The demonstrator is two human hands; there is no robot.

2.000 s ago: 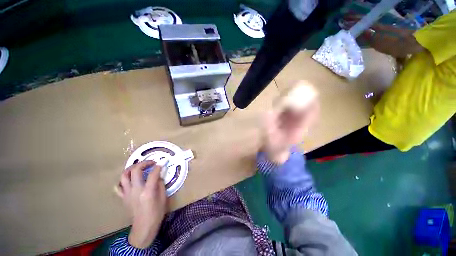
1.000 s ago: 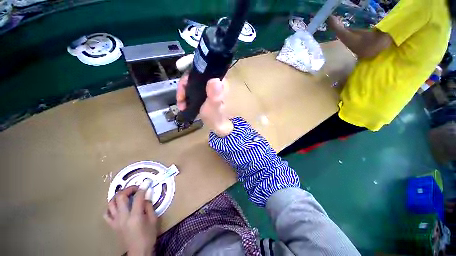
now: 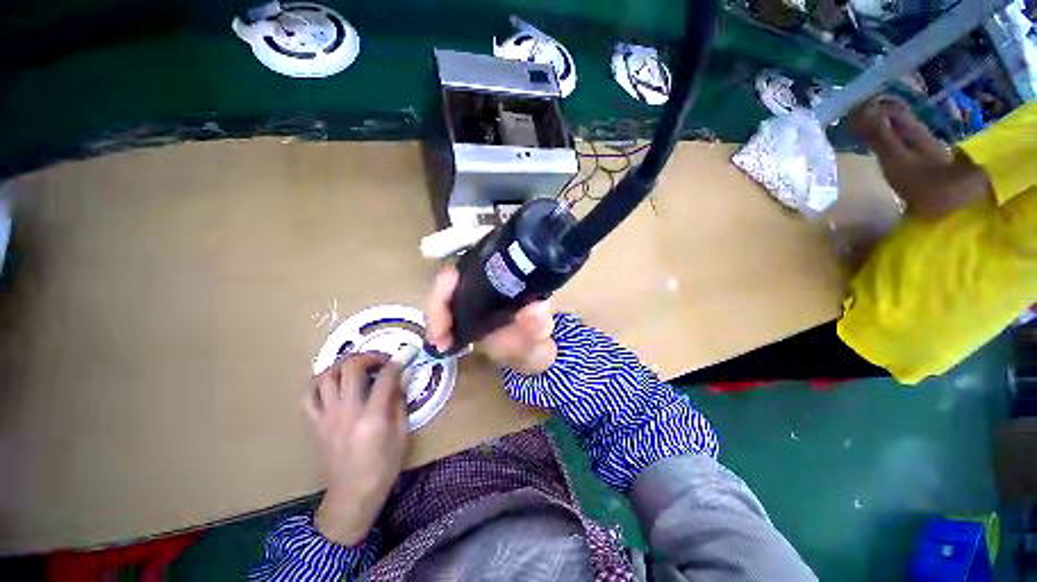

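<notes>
A white slotted disc point(image 3: 379, 324) lies flat on the cardboard-covered bench in front of me. My left hand point(image 3: 362, 415) rests on its lower left part, fingertips near the centre on a small white piece point(image 3: 403, 356). My right hand point(image 3: 491, 330) is wrapped around a black electric screwdriver point(image 3: 506, 273) with a white label. The tool is tilted, its lower end over the right part of the disc. The hand and tool hide the disc's right edge, and whether the tip touches cannot be told.
A silver screw feeder point(image 3: 508, 159) stands behind the tool, with thin wires at its right. A green conveyor point(image 3: 171, 85) carries white discs along the far side. A bag of small parts point(image 3: 793, 163) lies at right, beside a person in yellow point(image 3: 944, 273).
My right hand took hold of the screwdriver, held it at the feeder, then brought it over the disc. My left hand has stayed on the disc. The camera view has shifted.
</notes>
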